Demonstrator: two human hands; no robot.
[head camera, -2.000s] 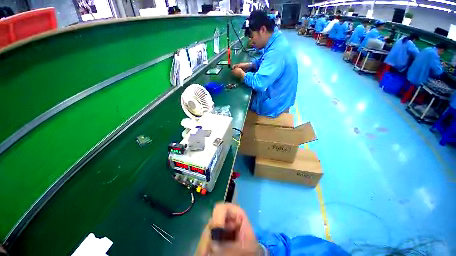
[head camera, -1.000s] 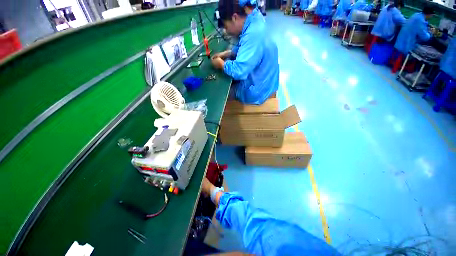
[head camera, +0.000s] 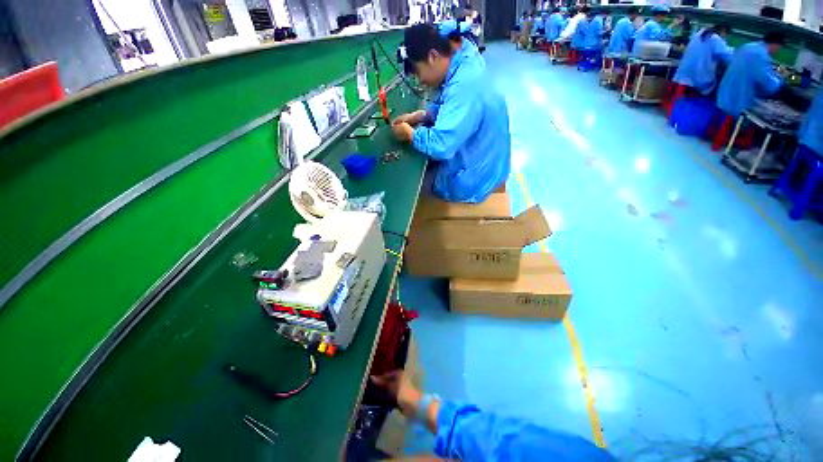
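Observation:
My right hand, with a pale band at the wrist, is low beside the bench's front edge, at a red tray below bench height. The fingers are blurred and partly merge with the dark contents, so I cannot tell whether they hold anything. Dark glossy pieces lie below the hand. My left hand is not clearly in view. Tweezers lie on the green mat.
A power supply with a small meter stands on the bench, a white fan behind it. A power lead lies in front. Cardboard boxes stand on the floor near a seated worker. White pieces lie lower left.
My right hand has moved from in front of me, where a small dark piece showed at the fingers, down to the tray beside the bench. Since one second ago it is slightly lower.

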